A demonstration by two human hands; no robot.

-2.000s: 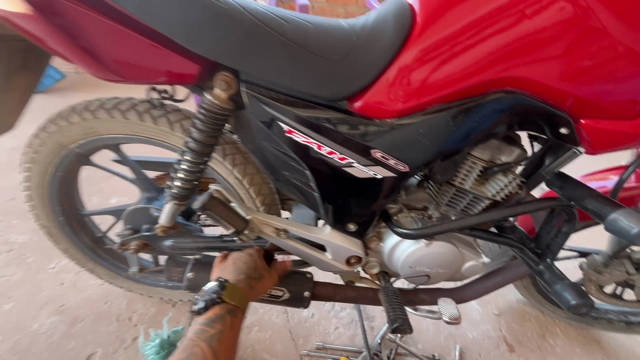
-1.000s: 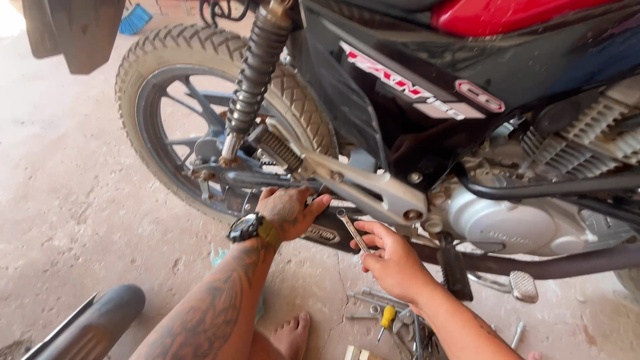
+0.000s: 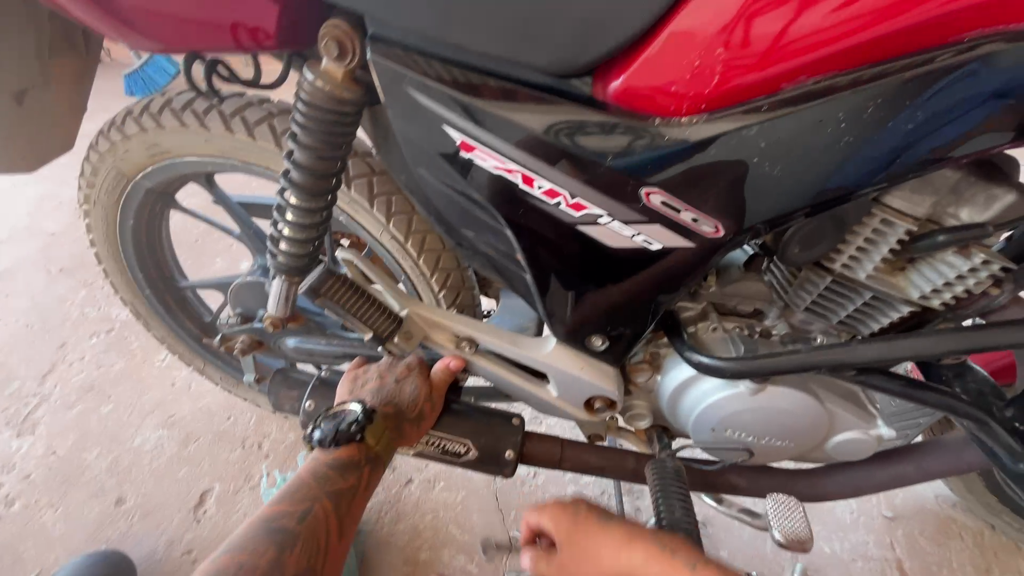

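Observation:
My left hand (image 3: 394, 398), a watch on its wrist, lies over the black exhaust muffler (image 3: 480, 440) of a red and black motorcycle. Its fingers curl over the muffler's top and out of sight; the thumb points right, beneath the silver passenger footrest bracket (image 3: 512, 344). Low in the view, my right hand (image 3: 568, 536) is blurred, left of the rubber footpeg (image 3: 672, 496) and below the exhaust pipe (image 3: 584, 458). Its fingers look curled. A blurred grey metal piece (image 3: 498, 549) shows just left of them; whether the hand holds it cannot be told.
The rear wheel (image 3: 128, 232) and shock absorber (image 3: 308, 176) stand left of the bracket. Right of it are the engine cover (image 3: 736, 408) and brake pedal (image 3: 790, 522). A blue broom head (image 3: 150, 74) lies behind. Greenish material (image 3: 276, 482) rests on the concrete floor.
My right hand, with a wrench near the muffler one second ago, is now lower, close to the floor. My left hand stays at the muffler. The view has shifted.

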